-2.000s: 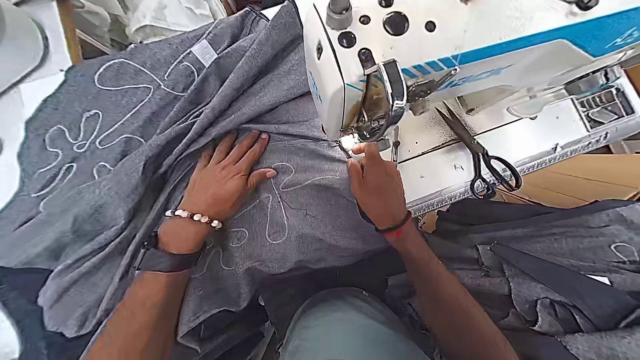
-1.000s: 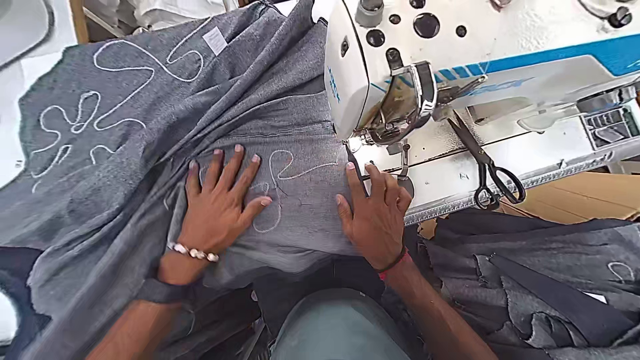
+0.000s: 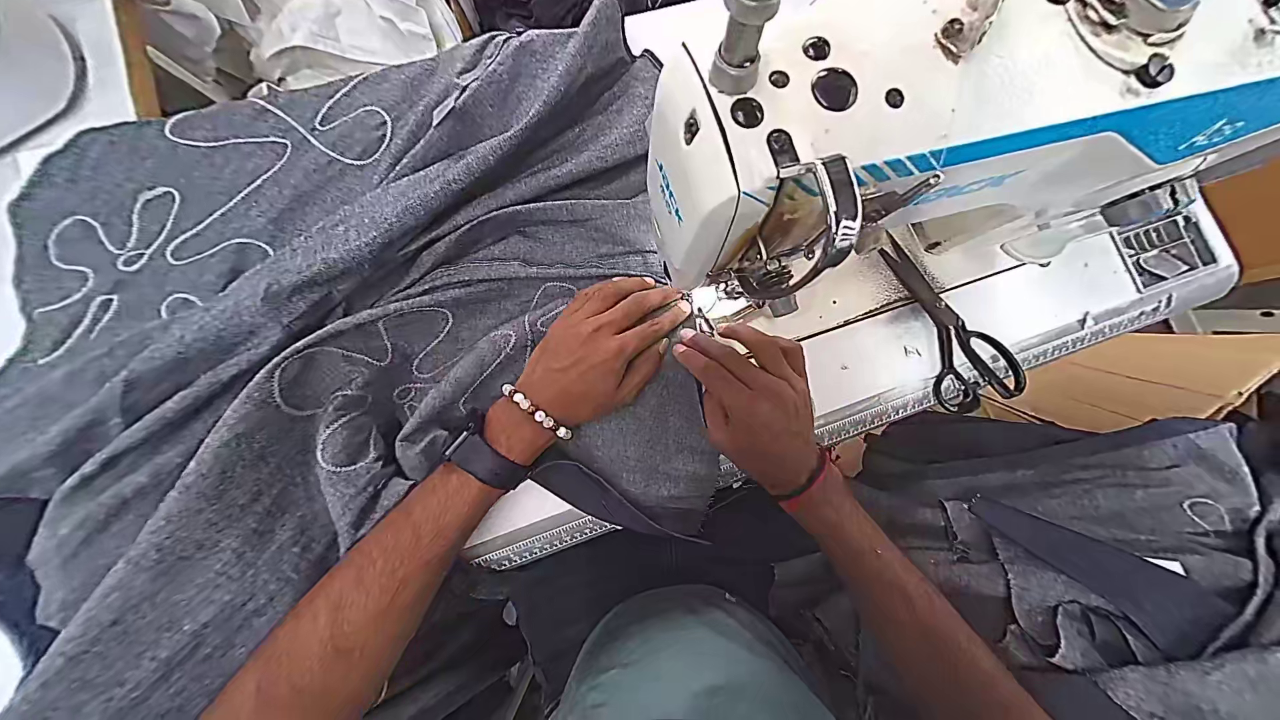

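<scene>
Grey fabric with white looping stitched lines point(image 3: 230, 400) spreads over the left side and runs up to the needle area of a white and blue Jack sewing machine point(image 3: 900, 140). My left hand point(image 3: 600, 350) presses the fabric with its fingertips beside the presser foot point(image 3: 705, 305). Just right of it, my right hand point(image 3: 760, 405) has its fingertips at the fabric's edge in front of the foot; whether they pinch the cloth is unclear. The needle is too small to make out. Black-handled scissors point(image 3: 945, 325) lie on the machine bed, right of my right hand.
A measuring scale point(image 3: 870, 420) runs along the table's front edge. More grey fabric pieces point(image 3: 1080, 560) are heaped at the lower right, beside brown cardboard point(image 3: 1130, 380). White cloth or paper point(image 3: 340, 40) lies behind at the upper left. A small parts tray point(image 3: 1165, 240) sits at the right.
My left hand has moved right, up to the presser foot and close to my right hand. The fabric has shifted and bunched, with its dark lower edge now showing over the table front.
</scene>
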